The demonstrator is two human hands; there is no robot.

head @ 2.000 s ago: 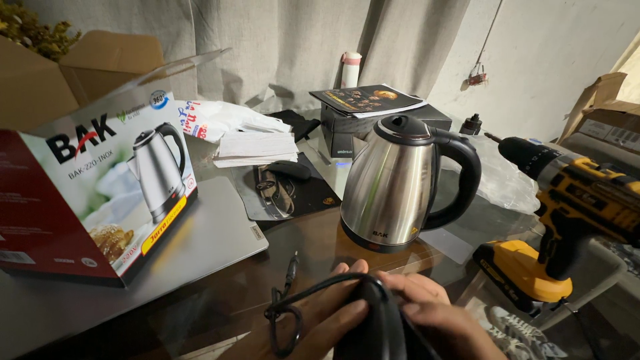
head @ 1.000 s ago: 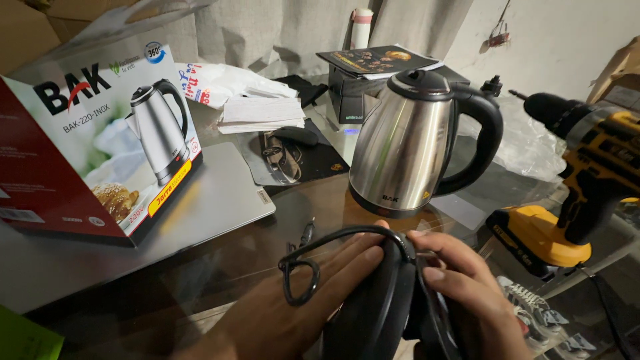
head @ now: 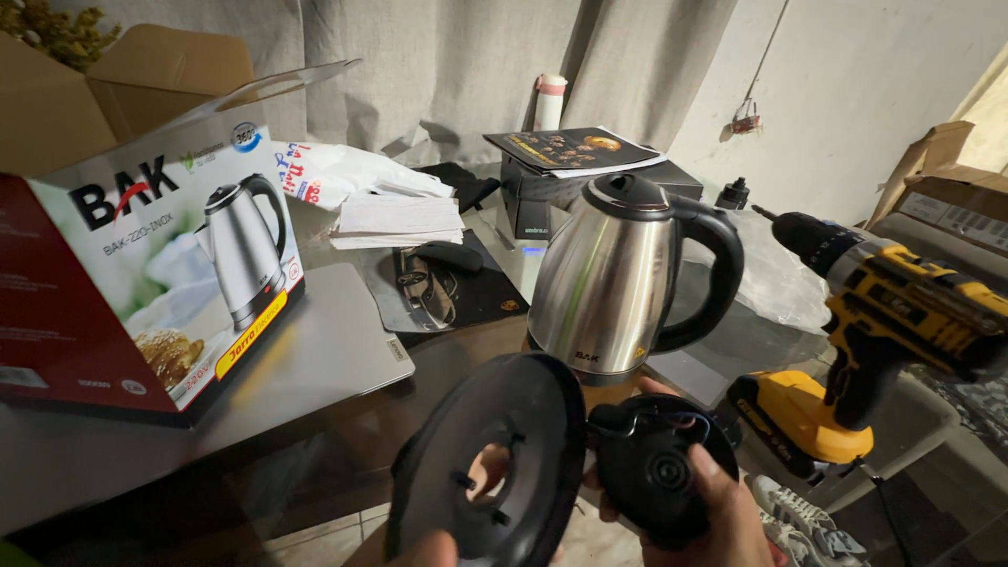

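My left hand (head: 429,549) holds a round black plastic cover (head: 441,441) with a hole in its middle, its hollow inside facing me. In my right hand (head: 720,504) is a smaller round black piece (head: 657,480) with a ringed centre and thin wires, probably the inner part of a kettle base. The two parts are side by side, low in the view; whether a cord still links them I cannot tell. Just beyond them a stainless steel electric kettle (head: 598,291) stands upright on the glass table, its black handle to the right.
A kettle box (head: 197,268) stands on a closed laptop (head: 346,354) at the left. Behind are papers (head: 398,220), a computer mouse (head: 449,255) on a mouse pad (head: 496,291) and a dark box (head: 528,197). A yellow cordless drill (head: 906,307) stands at the right, its bit pointing left.
The black parts, held close together before, are now apart, one in each hand, with their inner sides showing. The looped black cord seen over my left hand earlier is no longer visible there.
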